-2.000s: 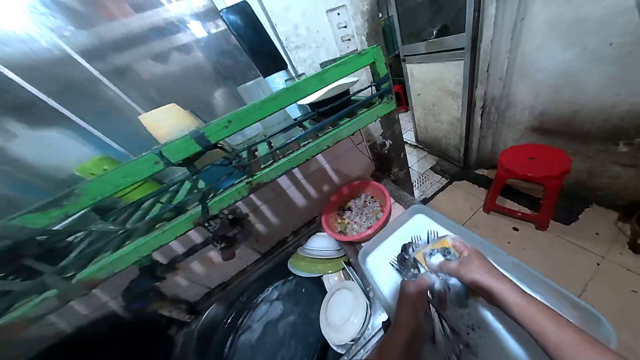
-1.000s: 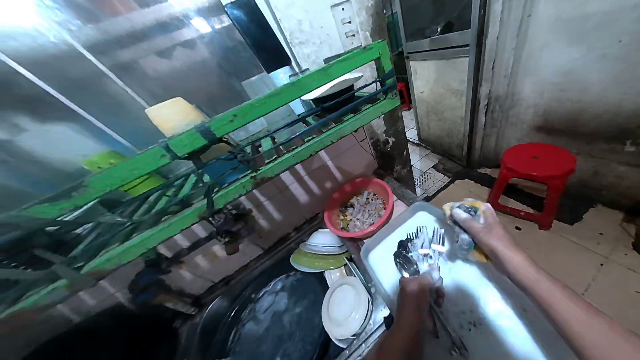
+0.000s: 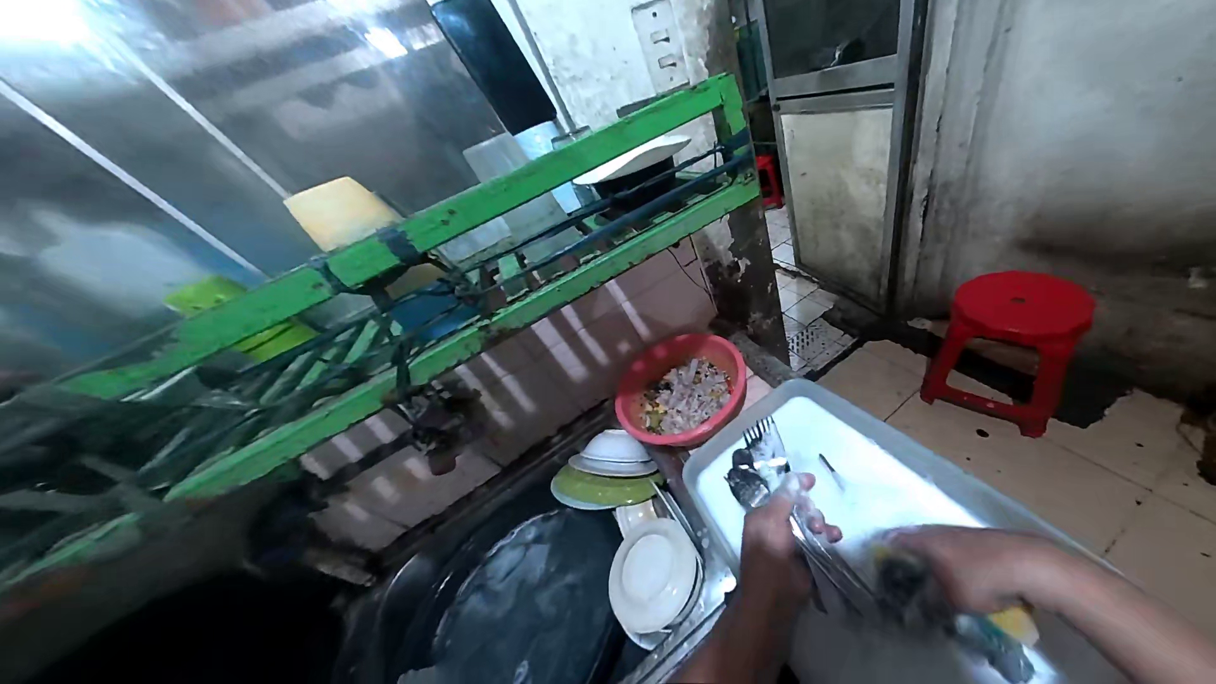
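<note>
My left hand (image 3: 784, 532) is closed around a bunch of metal forks and spoons (image 3: 755, 472), their heads pointing up and away. My right hand (image 3: 959, 570), blurred, holds a yellow and dark scouring sponge (image 3: 1013, 622) low beside the cutlery handles. Both hands are over a grey-white plastic tub (image 3: 855, 418), where a small dark-handled piece (image 3: 830, 470) lies on the whitish surface. Whether the sponge touches the handles cannot be told through the blur.
Left of the tub are stacked white plates (image 3: 654, 575), bowls (image 3: 613, 451) and a dark basin of water (image 3: 527, 598). A red basin of food scraps (image 3: 680, 389) stands beyond. A green rack (image 3: 570, 180) crosses the left; a red stool (image 3: 1023, 313) stands right.
My right hand was at the cutlery heads, then off to the right of them; now it is lower, near the handles. My left hand keeps hold of the cutlery.
</note>
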